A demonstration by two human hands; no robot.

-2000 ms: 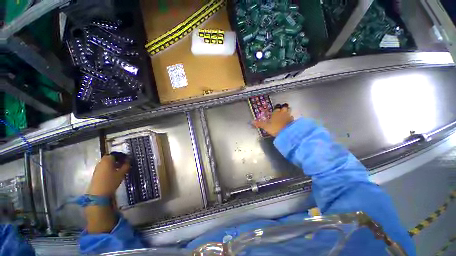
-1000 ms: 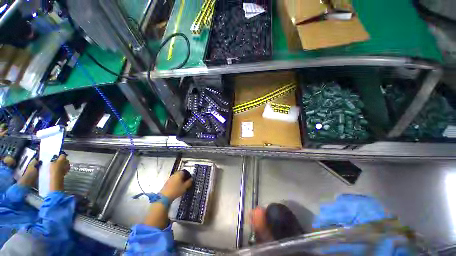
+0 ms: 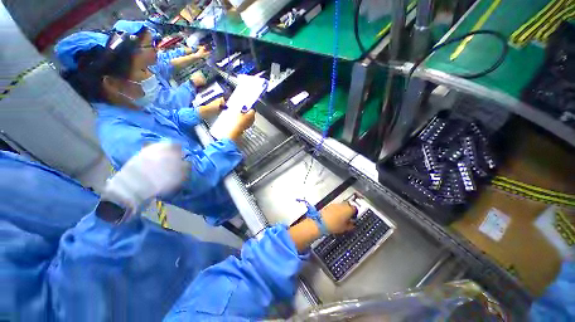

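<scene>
My left hand [image 3: 338, 217] reaches over the upper left side of a shallow pale-edged parts box [image 3: 388, 238] on the metal conveyor. It wears a light blue wrist strap and a dark fingertip cover. Its fingertips are at the box's white edge; whether they grip anything is hidden. Rows of black connectors [image 3: 362, 242] with pale dots lie lined up in the box. My right hand is out of the picture; only a piece of blue sleeve shows at the lower right edge.
A coworker [image 3: 157, 138] in blue holds white paper [image 3: 243, 100] at the line. Another person's white-gloved hand [image 3: 148, 176] is close on the left. A black bin of connectors [image 3: 441, 160] and a brown carton [image 3: 482, 214] stand beyond the channel. A blue cord hangs down.
The view has swung left, bringing coworkers and the gloved hand into the picture. The phone and my right hand have left it. My left hand is still at the parts box.
</scene>
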